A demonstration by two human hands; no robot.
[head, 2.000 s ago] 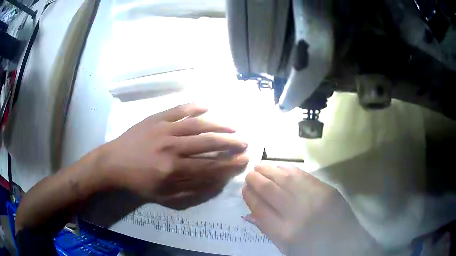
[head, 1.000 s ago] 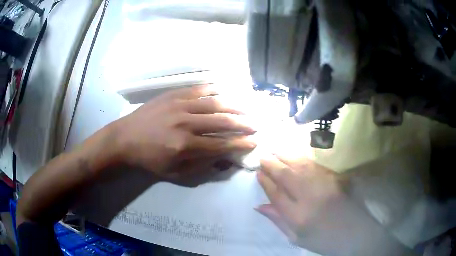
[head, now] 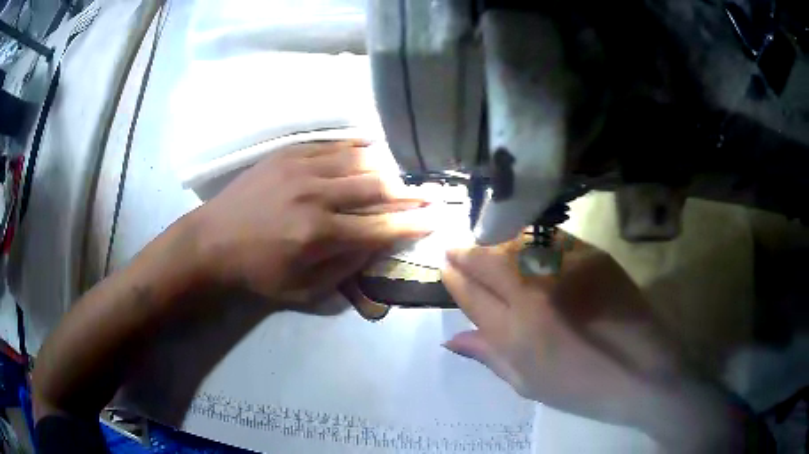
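White fabric [head: 275, 93] lies left of the sewing machine head [head: 435, 97], partly lost in the lamp glare. My left hand [head: 297, 222] lies over its near edge, fingers close together towards the needle area, thumb lower down at the near edge. A strip with a dark band [head: 408, 291] shows between my hands. My right hand [head: 532, 328] is right of the strip, below the machine head, with fingertips at the bright area and the thumb apart. The glare hides what the right fingertips touch. The presser foot and needle are hard to make out.
A round metal fitting [head: 541, 258] hangs low on the head, over my right hand. Grey-cream fabric [head: 66, 168] lies at the table's left. Printed ruler marks [head: 355, 427] run along the front edge. Blue plastic [head: 124, 439] shows lower left, yellowish cloth [head: 692, 266] at right.
My hands have moved up, closer to the needle area. The dark-banded strip now shows between them. The near fabric edge lies more under my left hand. The camera view has shifted slightly.
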